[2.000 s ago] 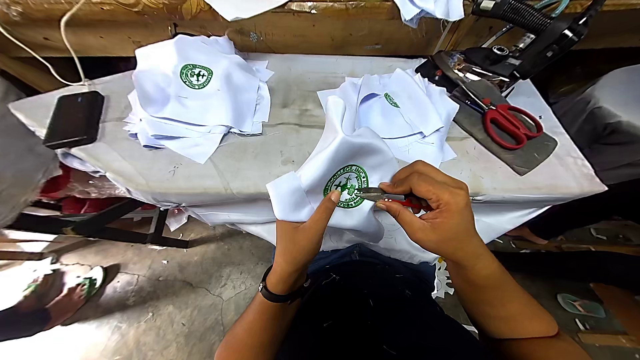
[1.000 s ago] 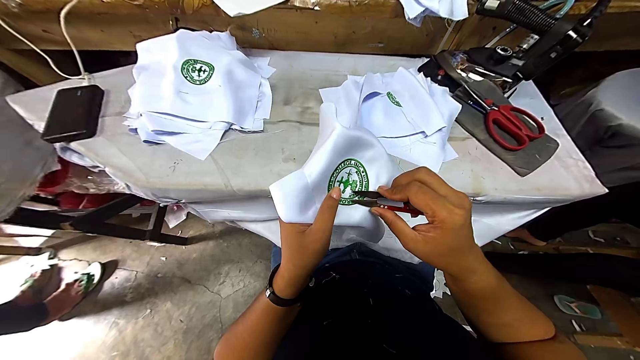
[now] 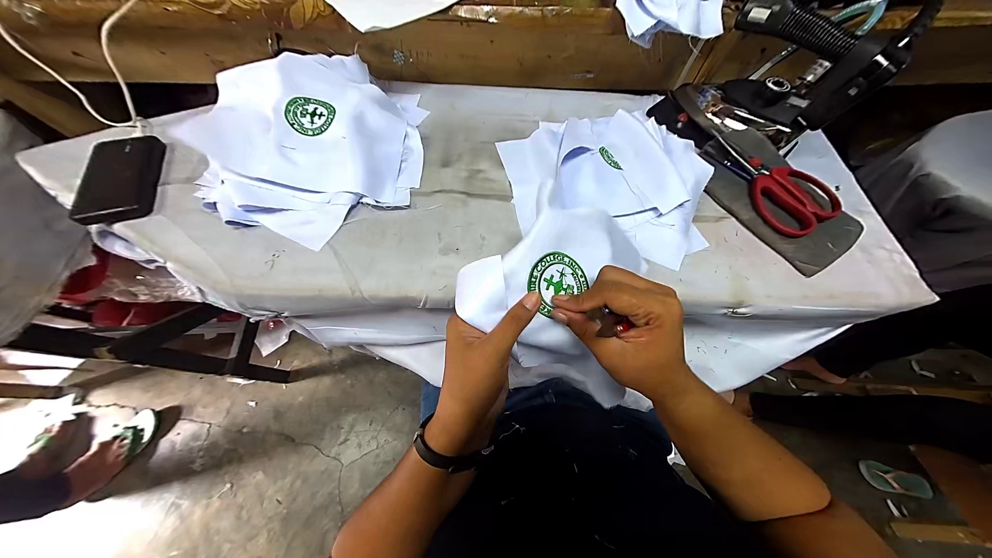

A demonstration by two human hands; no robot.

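A white fabric piece with a round green embroidered emblem is held over the near edge of the covered table. My left hand grips it from the left, its thumb at the emblem's lower left edge. Thumb and index fingertip of my right hand meet at the emblem's lower part; whether they pinch a thread cannot be told. Within that palm lies a small cutting tool with red on it, mostly hidden by the fingers. Beyond the held piece is a loose pile of white fabric pieces.
Another stack of emblem pieces lies at the left, beside a black power bank with a white cable. At the right, red-handled scissors rest on a grey pad near an iron. Another person's feet are at lower left.
The tool's metal tip, over the emblem in the earlier frames, is now drawn back into my right palm. My right thumb and index fingertip have come onto the emblem.
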